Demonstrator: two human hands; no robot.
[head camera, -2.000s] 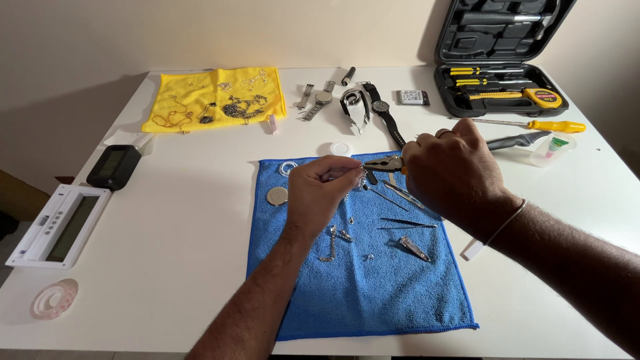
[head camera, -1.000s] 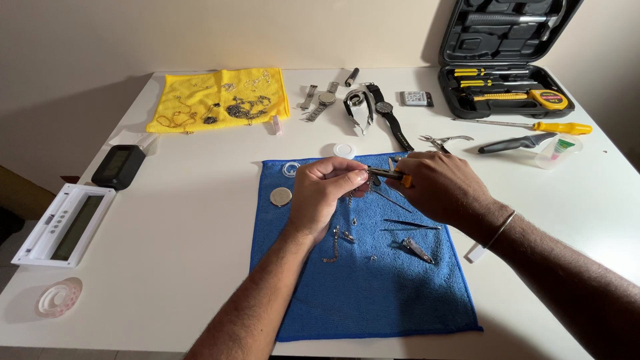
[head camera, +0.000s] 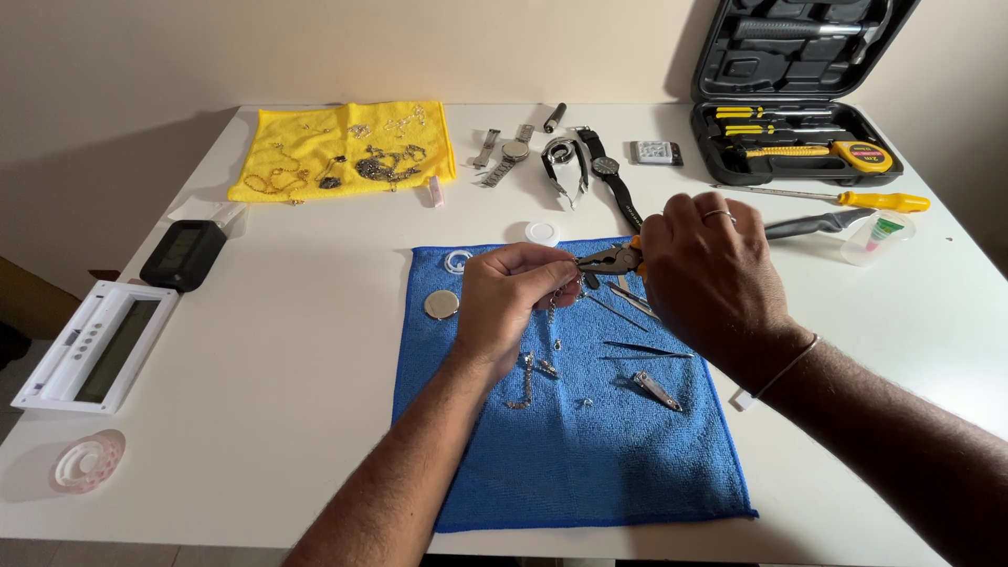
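Observation:
My left hand (head camera: 516, 303) pinches a small metal chain (head camera: 553, 309), which hangs below its fingertips over the blue microfiber cloth (head camera: 504, 472). My right hand (head camera: 705, 272) is closed around the handles of combination pliers (head camera: 610, 261) with orange grips; their jaws touch or nearly touch the left fingertips, and what lies between them is too small to tell. On the cloth are a short chain piece (head camera: 528, 382), small metal parts (head camera: 549, 368), tweezers (head camera: 650, 350), a nail clipper (head camera: 656, 390) and a round metal disc (head camera: 441, 304).
A yellow cloth (head camera: 315, 130) with necklaces lies back left. Watches (head camera: 605, 166) lie at the back, near an open tool case (head camera: 795, 169). A screwdriver (head camera: 882, 201), a knife (head camera: 811, 225) and a plastic cup (head camera: 878, 238) are at right. A digital display (head camera: 102, 346) and tape roll (head camera: 87, 463) are at left.
The pliers' jaws, partly hidden one second ago, now show plainly at the left fingertips. The cutter-like tool seen beside the right hand one second ago is now out of sight.

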